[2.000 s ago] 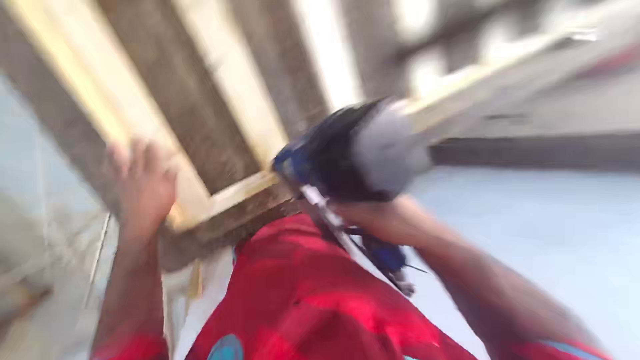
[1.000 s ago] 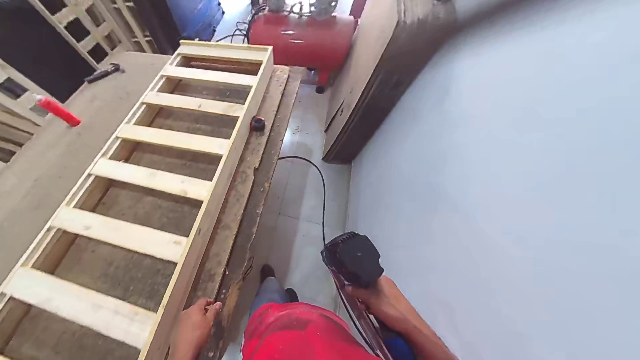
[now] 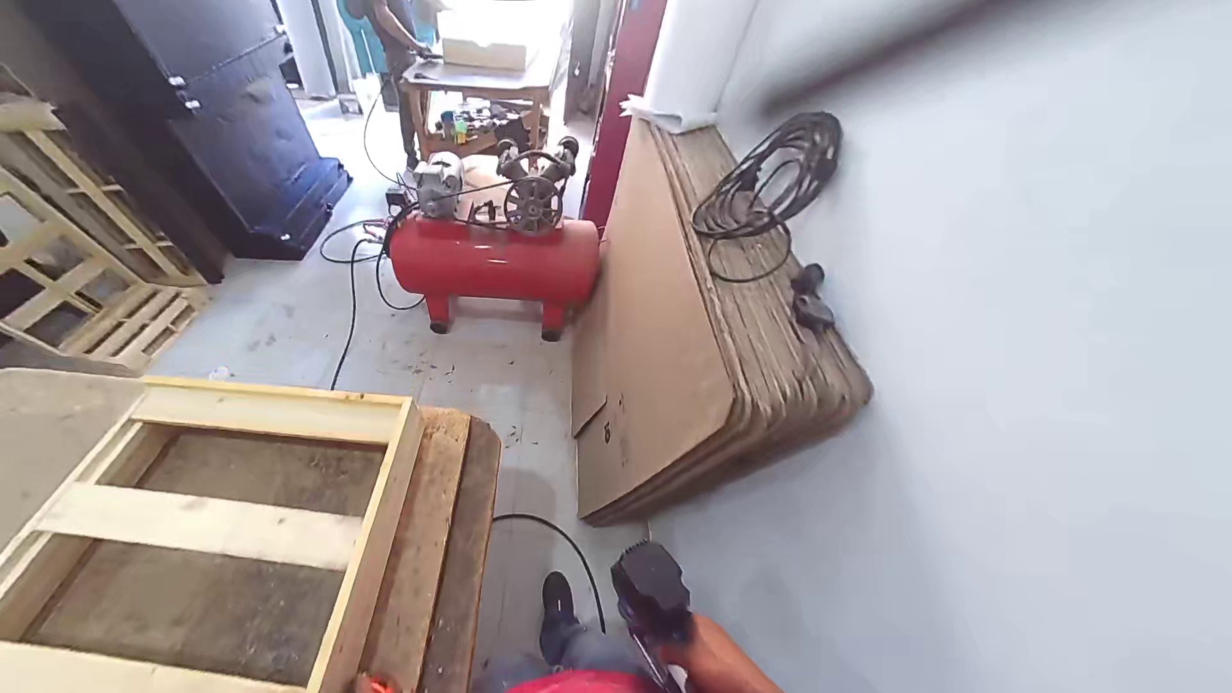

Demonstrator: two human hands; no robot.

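My right hand (image 3: 707,654) grips a black and blue pneumatic nail gun (image 3: 654,597) at the bottom, right of my red shirt; a black air hose (image 3: 568,541) curves over the floor near it. Only a little of my left hand (image 3: 371,683) shows at the bottom edge, by the workbench boards, next to something small and orange-red; its fingers are mostly cut off. Left of it, a slatted pine frame (image 3: 202,525) lies on the wooden workbench (image 3: 438,539).
Ahead stands a red air compressor (image 3: 496,255) with hoses. Flattened cardboard sheets (image 3: 654,385) lean on the right wall, a coiled cable (image 3: 770,183) on top. Pallets (image 3: 87,269) stand at left. Farther back, a person (image 3: 393,58) is at a table (image 3: 476,79).
The view has swung up toward the compressor. The nail gun, over the frame's corner two seconds ago, is now away from it at my right side. My left hand has moved mostly out of view.
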